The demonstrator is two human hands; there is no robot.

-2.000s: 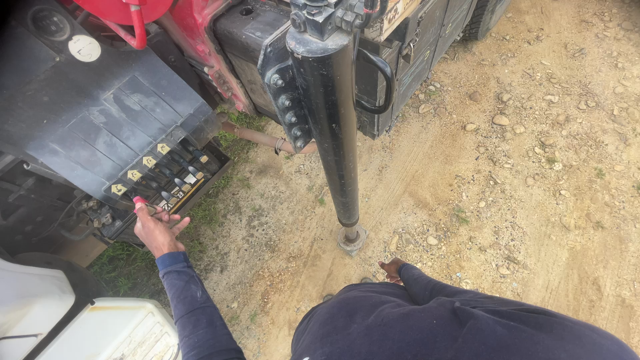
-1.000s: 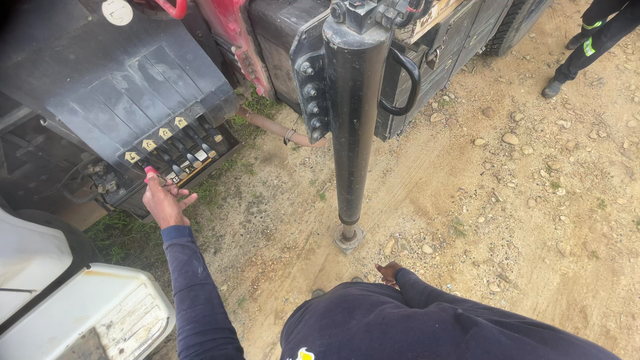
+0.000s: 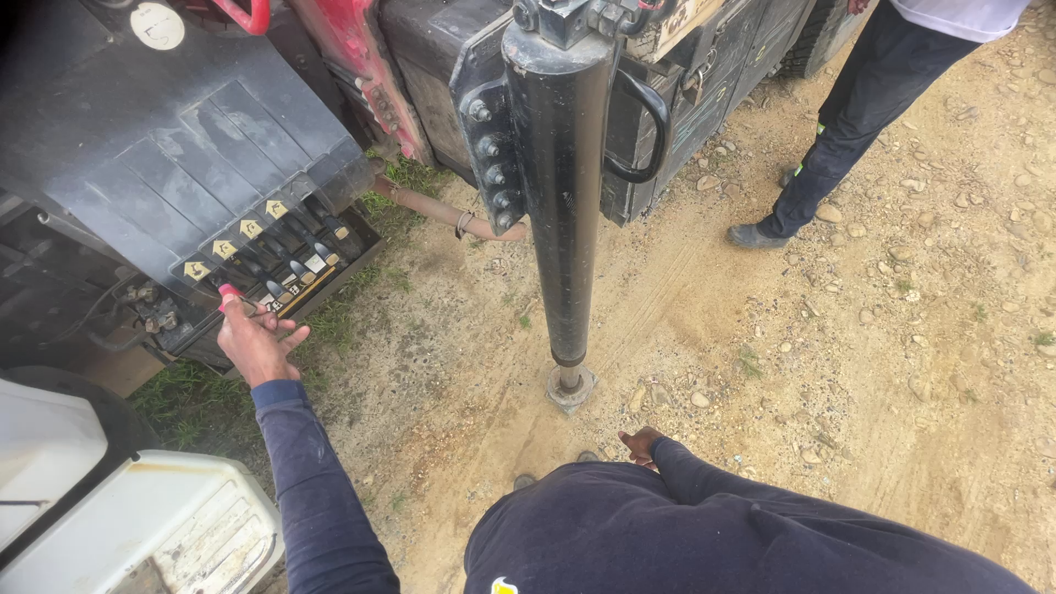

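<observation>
My left hand (image 3: 260, 340) is closed on the pink-red knob (image 3: 230, 294) of a control lever, at the near end of a row of hydraulic control levers (image 3: 285, 257) under a dark hood with yellow arrow labels. A black hydraulic outrigger leg (image 3: 561, 198) stands right of the lever bank, its foot plate (image 3: 571, 389) on the ground. My right hand (image 3: 641, 447) hangs near my body, just beyond that foot plate, touching nothing visible; its fingers look loosely curled, partly hidden.
A person in dark trousers (image 3: 858, 124) stands at upper right beside the truck's dark side boxes (image 3: 726, 74). A pipe (image 3: 445, 214) runs behind the leg. A white vehicle panel (image 3: 157, 520) lies at lower left. Stones (image 3: 700, 399) dot the sandy ground.
The person at upper right was out of view two seconds ago, then showed at the corner, and now stands closer to the outrigger leg. My left hand stays at the same lever.
</observation>
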